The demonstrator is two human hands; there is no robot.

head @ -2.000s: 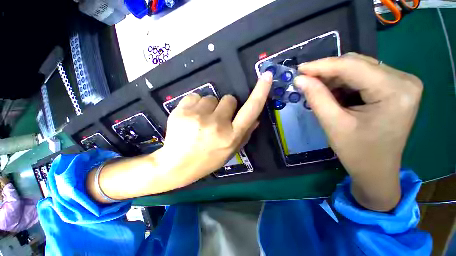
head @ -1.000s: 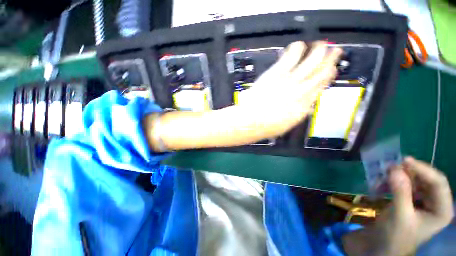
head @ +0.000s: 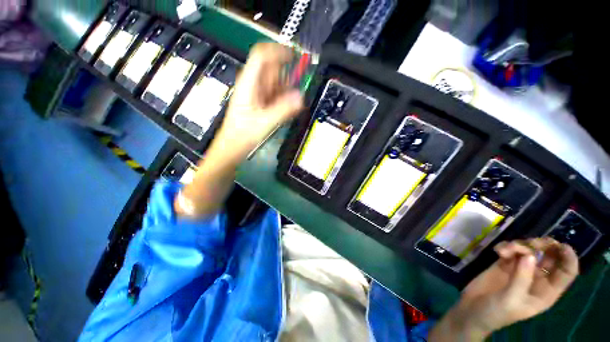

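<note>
A black tray (head: 394, 93) crosses the green bench mat, with several phone units in its pockets. The phones (head: 399, 175) have dark camera ends and mostly yellow-edged white or silver lower areas. My left hand (head: 257, 100) is raised at the tray's left end, fingers bent, beside a red stick (head: 302, 65) and a green piece (head: 307, 82). Blur hides whether it grips them. My right hand (head: 525, 277) is curled over the tray's near edge, partly hiding the rightmost phone (head: 574, 230). A tiny bluish spot shows at its fingers; whether it holds anything is unclear.
A second row of phones (head: 142, 61) lies to the left. Loose rings (head: 455, 81) lie on the white surface behind the tray, near a blue container (head: 498, 63). Dotted strips (head: 371, 25) stand at the back. The blue floor (head: 73, 147) has yellow-black tape.
The view has turned left. My left hand has left the phones for the tray's left end. My right hand has come over the tray's right part; the clear film once in it is not visible.
</note>
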